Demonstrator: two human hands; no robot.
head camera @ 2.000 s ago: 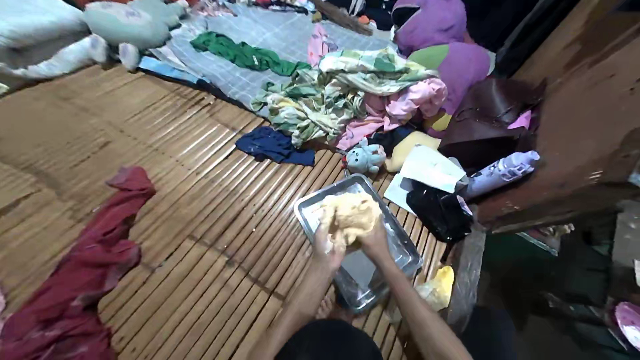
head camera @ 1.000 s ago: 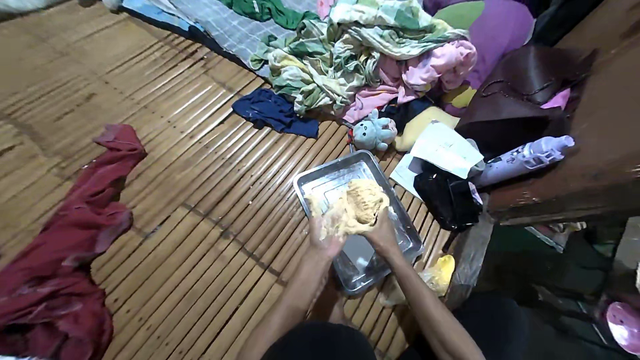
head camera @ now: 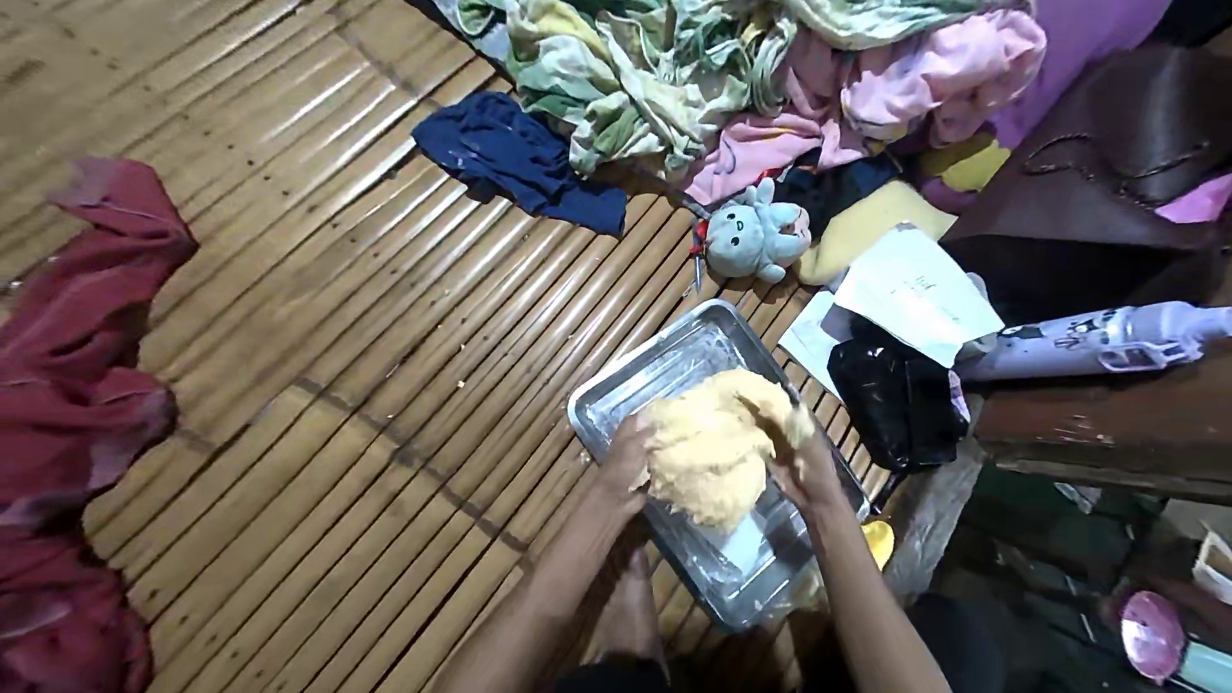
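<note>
A lump of pale yellow dough [head camera: 712,452] is held between both hands over a rectangular metal tray [head camera: 727,606]. My left hand [head camera: 630,457] grips the dough's left side. My right hand [head camera: 804,467] holds its right side, where some dough covers the fingers. The tray lies at a slant on the bamboo slat floor, with pale smears on its inner surface. The undersides of the dough and the fingertips are partly hidden.
Beyond the tray lie a small plush toy [head camera: 751,236], a navy cloth [head camera: 520,159] and crumpled green-white fabric [head camera: 654,87]. Papers [head camera: 919,294], a black pouch [head camera: 895,399] and a lilac bottle [head camera: 1088,342] are at right; a red cloth [head camera: 87,366] is far left.
The dough has changed shape between my hands, bulging toward the near left with a fold at its right. The view has moved closer and lower.
</note>
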